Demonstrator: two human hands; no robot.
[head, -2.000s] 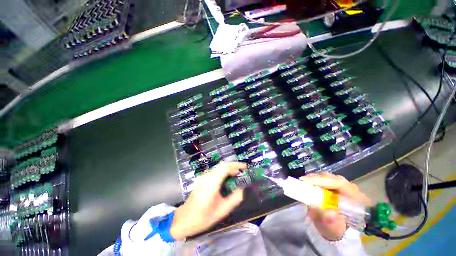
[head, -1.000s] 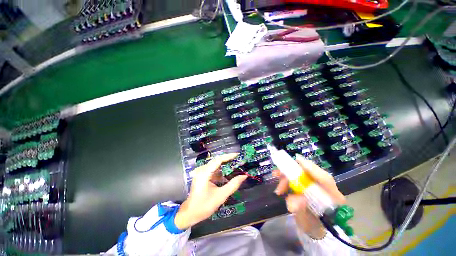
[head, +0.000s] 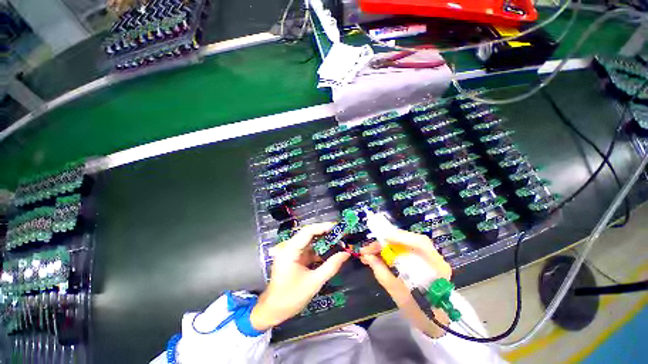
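Observation:
My left hand [head: 290,279] holds a small green circuit board [head: 332,239] between thumb and fingers, tilted above the near left part of the clear tray. A short red wire shows by the thumb. My right hand [head: 408,274] grips a dispensing syringe [head: 412,266] with a yellow band and a green rear cap. Its white front points at the board's right end; whether the tip touches cannot be told. The clear tray [head: 497,240] holds several rows of green boards. Another board [head: 323,303] lies near the bench's front edge.
A second tray of boards [head: 44,226] lies at left. Beyond are a green belt [head: 199,99] with white rail, white crumpled cloth [head: 342,64], grey-pink sheet [head: 387,87], red-handled tool [head: 412,62] and red case [head: 455,8]. A black cable [head: 517,284] and pale hose [head: 579,266] run at right.
My right hand and the syringe have moved left and up, bringing the syringe front to the held board. Earlier, the lone board showed near my left hand after the hand lifted another board.

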